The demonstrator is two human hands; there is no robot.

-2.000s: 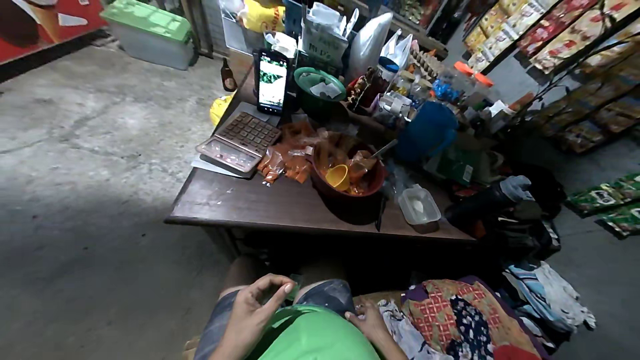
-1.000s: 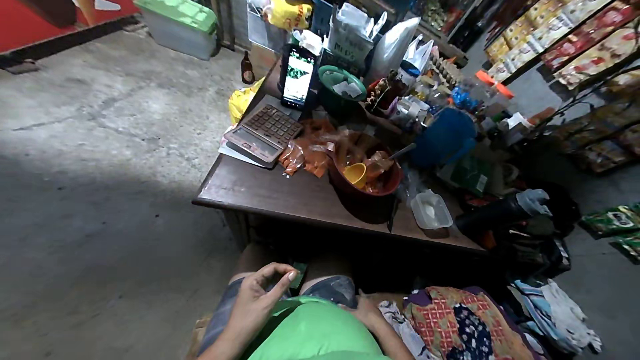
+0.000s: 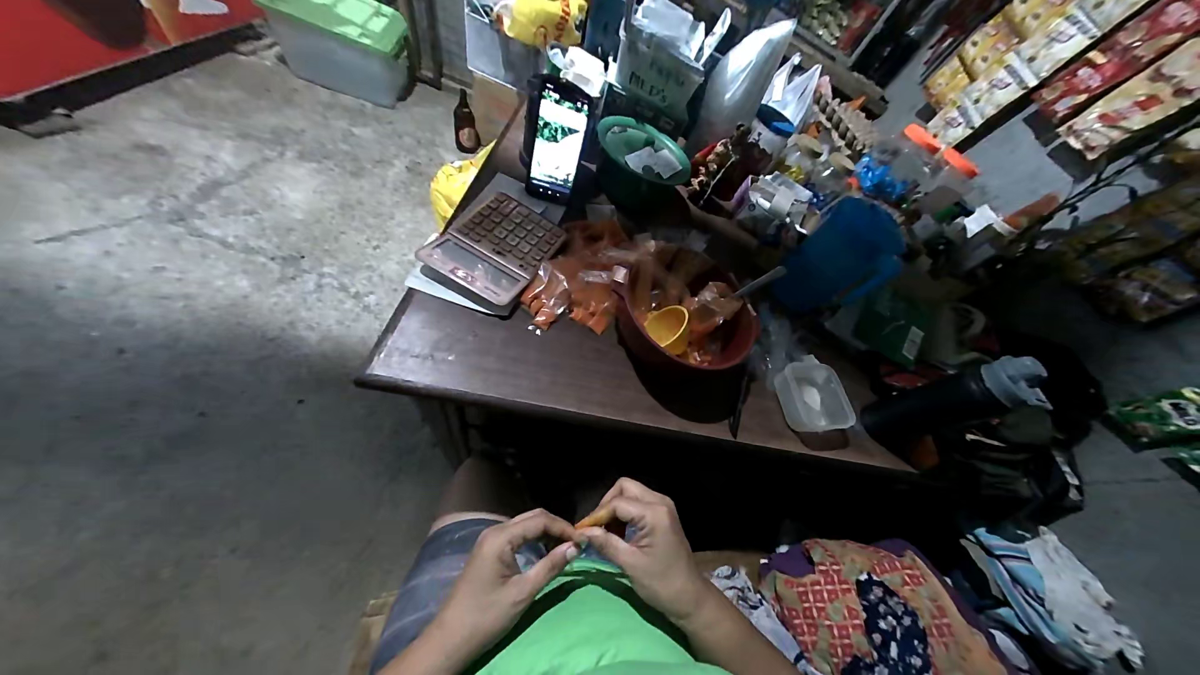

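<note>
My left hand [image 3: 516, 567] and my right hand [image 3: 647, 548] meet above my lap, fingertips together. A small orange item [image 3: 594, 518] shows between the fingers of my right hand; the fingers partly hide it. My left thumb and forefinger pinch at the same spot, and what they hold is too small to tell. On the table beyond, a dark red bowl [image 3: 634, 345] holds small orange-filled plastic packets, a yellow cup [image 3: 667, 329] and a utensil with its handle over the rim. More orange packets [image 3: 570, 292] lie to the bowl's left.
A calculator [image 3: 494, 246] and an upright phone [image 3: 559, 139] stand at the left of the wooden table [image 3: 506, 361]. A green basin [image 3: 641, 161], a blue container [image 3: 839, 253], a plastic tub [image 3: 814, 396] and a black bottle [image 3: 947, 401] are around the bowl. Folded fabric [image 3: 872, 600] lies to my right.
My right hand has come up from beside my lap to meet my left hand. The orange item now shows in its fingers. The green bit seen earlier by my left fingertips no longer shows plainly.
</note>
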